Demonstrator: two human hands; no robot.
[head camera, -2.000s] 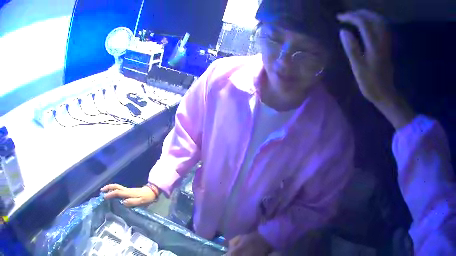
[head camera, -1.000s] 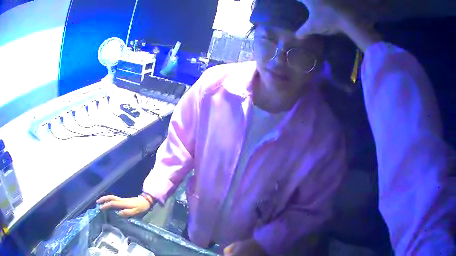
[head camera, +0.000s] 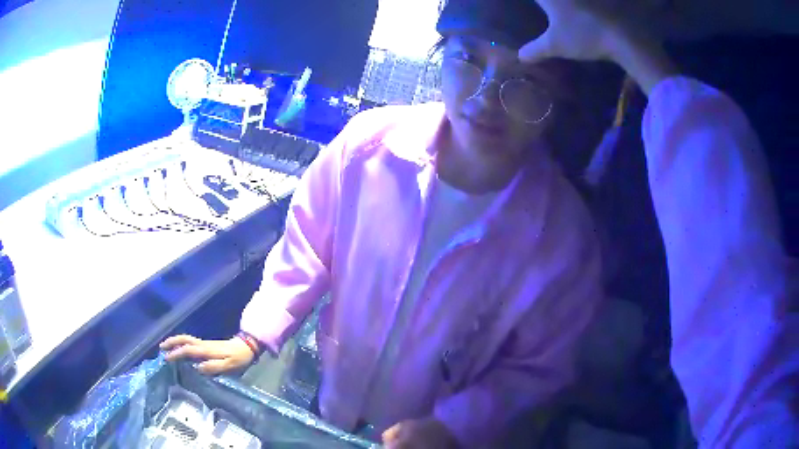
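My right hand (head camera: 580, 33) is raised at the top right in a pinkish sleeve, its fingers partly cut off by the top edge. It overlaps the side of a dark cap (head camera: 492, 19) on a person facing me; I cannot tell whether it touches the cap or holds anything. My left hand is not in view. A dark crate (head camera: 280, 410) stands low in front, holding white units (head camera: 188, 419). A clear plastic liner (head camera: 109, 405) hangs over its left edge.
The person in a pink jacket (head camera: 377, 263) rests one hand (head camera: 210, 353) on the crate rim; their other hand (head camera: 420, 433) is low. The bench (head camera: 131, 272) carries white units with black cables (head camera: 149, 230), a remote (head camera: 212, 202) and a fan (head camera: 190, 83).
My right hand has moved left and up from beside the person's head to over the cap's side. The view has shifted slightly, with the bench and crate now further left.
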